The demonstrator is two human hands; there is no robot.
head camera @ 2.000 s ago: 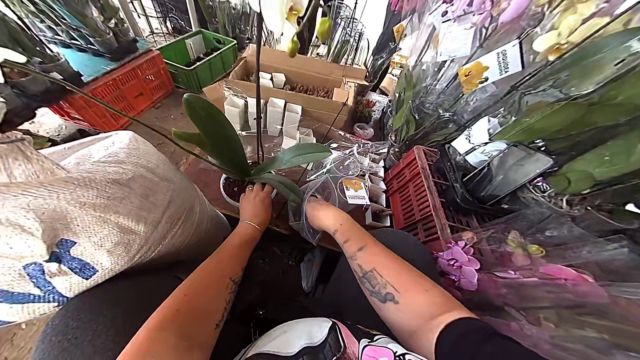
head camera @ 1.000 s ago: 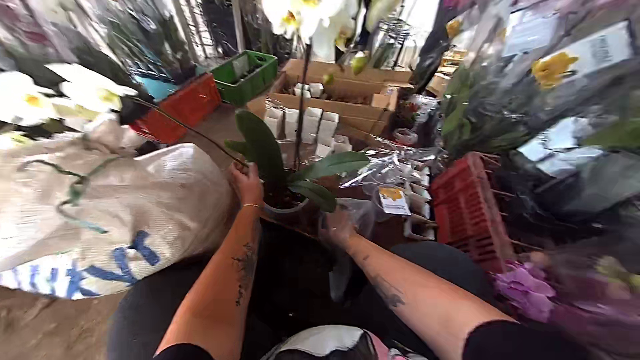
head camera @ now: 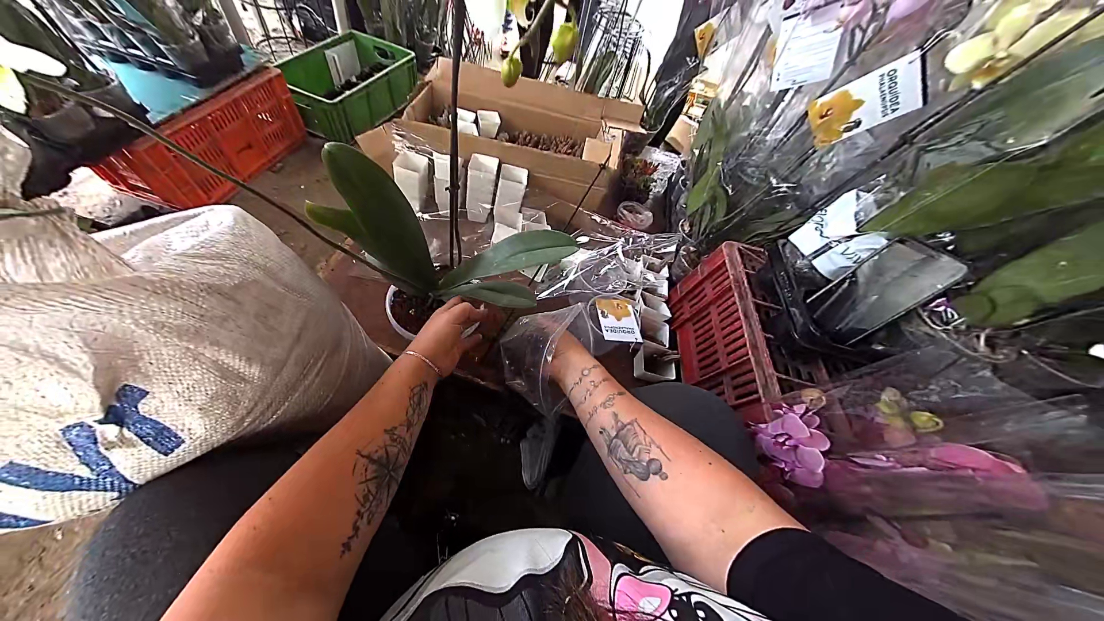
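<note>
A potted orchid with broad green leaves (head camera: 375,216) and tall stems stands in a white pot (head camera: 398,326) on a brown surface. My left hand (head camera: 448,335) is at the pot's right side, under the lower leaves, its fingers partly hidden; its grip is unclear. My right hand (head camera: 552,336) is inside the mouth of a clear plastic sleeve (head camera: 528,358), which hangs around the wrist. The sleeve carries a tag with an orange flower (head camera: 616,317) and spreads away over small white pots (head camera: 653,360). The right fingers are blurred by the film.
A woven sack (head camera: 190,319) bulges close on the left. Behind the orchid are a cardboard box (head camera: 543,108) and upright white containers (head camera: 481,185). Orange (head camera: 207,138) and green crates (head camera: 362,103) stand back left. A red crate (head camera: 720,328) and wrapped orchids (head camera: 966,172) crowd the right.
My left hand has gone from the leaf's left side, where it was one second ago, down to the pot's right side. The right hand stays at the plastic sleeve. The view has shifted.
</note>
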